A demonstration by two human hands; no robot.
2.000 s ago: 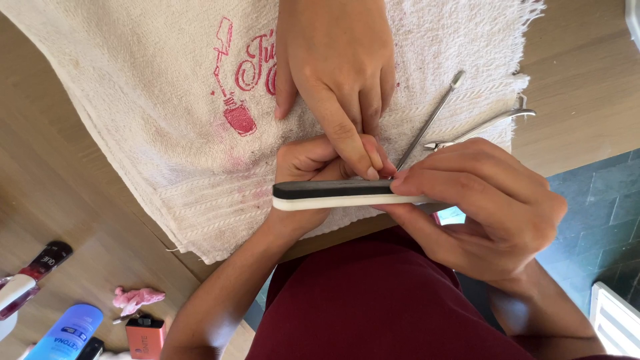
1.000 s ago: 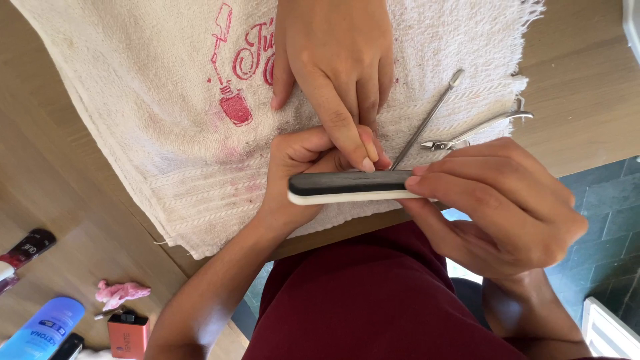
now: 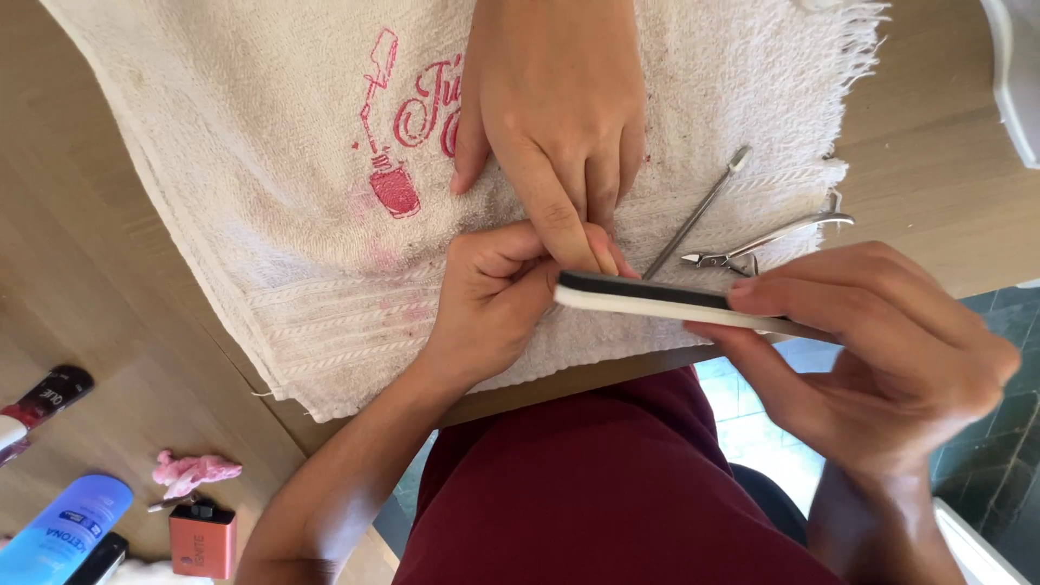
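Near the towel's front edge, my left hand (image 3: 500,301) grips a finger of another person's hand (image 3: 561,106), which reaches down from the top and lies palm down. My right hand (image 3: 869,349) pinches a black and white nail file (image 3: 650,302) between thumb and fingers. The file's far end lies at the other person's fingertip; whether it touches the nail is hidden. Under them is a cream terry towel (image 3: 268,162) with a pink nail polish bottle print. A metal cuticle pusher (image 3: 697,213) and metal cuticle nippers (image 3: 764,240) lie on it, just beyond the file.
At the lower left of the wooden table (image 3: 122,268) are a blue acetone bottle (image 3: 69,528), an orange box-shaped item (image 3: 203,543), a crumpled pink cloth or wipe (image 3: 193,471) and a dark-capped bottle (image 3: 49,398). A white plastic object (image 3: 1016,81) stands at the upper right.
The file has tilted, its far end now raised toward the top of the view. My left hand still grips the other person's finger. The view has moved closer.
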